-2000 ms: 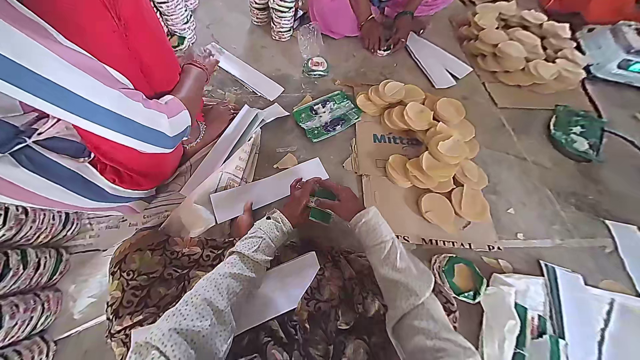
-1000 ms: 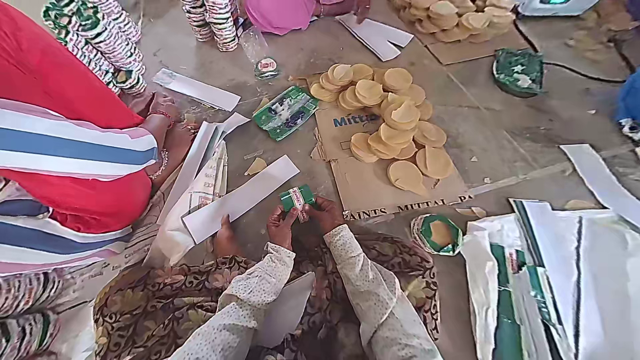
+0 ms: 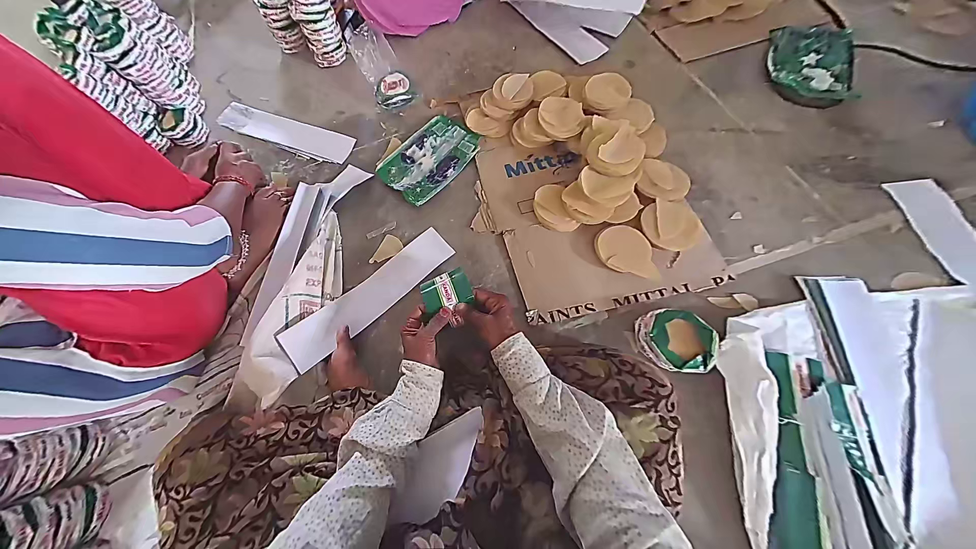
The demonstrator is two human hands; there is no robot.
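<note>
A small green packet with a printed band (image 3: 447, 292) is held up between my two hands over my lap. My left hand (image 3: 422, 335) pinches its lower left edge, and my right hand (image 3: 492, 316) grips its right side. Left of them a white paper strip (image 3: 366, 300) lies slanted beside my foot. Beyond my hands, round tan discs (image 3: 610, 179) are heaped on a flattened cardboard sheet (image 3: 549, 263). Another piece of white paper (image 3: 438, 465) rests on my lap between the forearms.
A green plastic sheet with dark and white residue (image 3: 429, 158) lies ahead. Green and white wrapper sheets (image 3: 785, 427) are at the right, near a green-edged round pack (image 3: 677, 340). A person in red (image 3: 130, 335) sits at the left, near stacked round packs (image 3: 130, 69).
The green packet, low between my hands two seconds ago, is now held with its printed band showing. The view has shifted to the right and nearer the floor.
</note>
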